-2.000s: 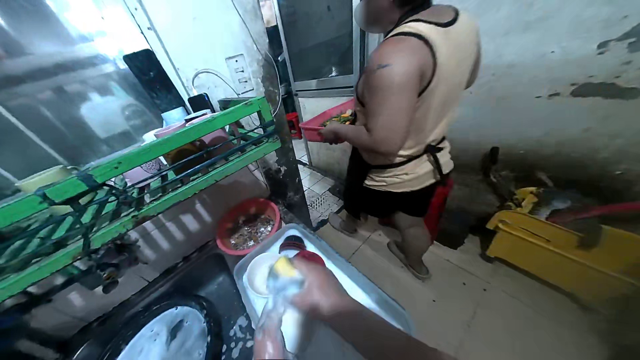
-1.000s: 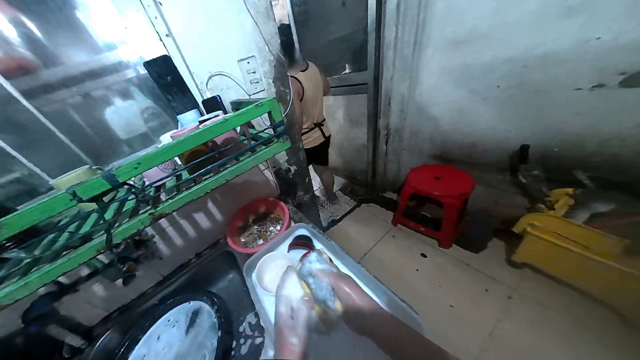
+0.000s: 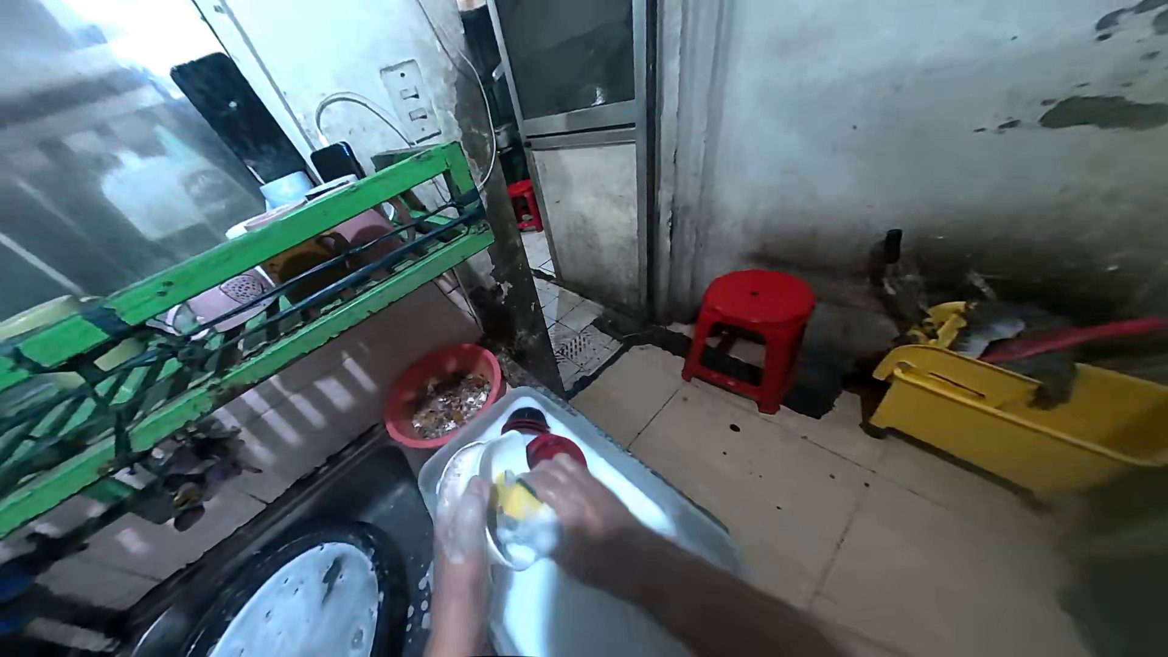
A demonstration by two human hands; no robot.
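My left hand [image 3: 463, 525], wet with suds, grips the side of a pale bowl [image 3: 500, 543] tilted over a light plastic tub [image 3: 584, 602]. Pressed to the inside of the bowl is a soapy yellow sponge [image 3: 518, 502], held by the fingers of my right hand [image 3: 579, 506]. Beyond the hands, a dark red round dish [image 3: 555, 449] and a dark ribbed item [image 3: 526, 421] lie in the tub's far end. Part of another pale round dish [image 3: 459, 470] shows behind my left hand.
A black-rimmed basin of whitish water [image 3: 306, 607] sits in the dark sink at left. A red basin of food scraps [image 3: 394, 411] stands beyond the tub. Above runs a green rack [image 3: 301, 224] with mugs. A red stool [image 3: 759, 297] and yellow mop bucket [image 3: 967, 429] stand on the tiled floor.
The other person, by the stool two seconds ago and at the doorway one second ago, is out of view. My hands have moved apart, with the bowl now visible between them.
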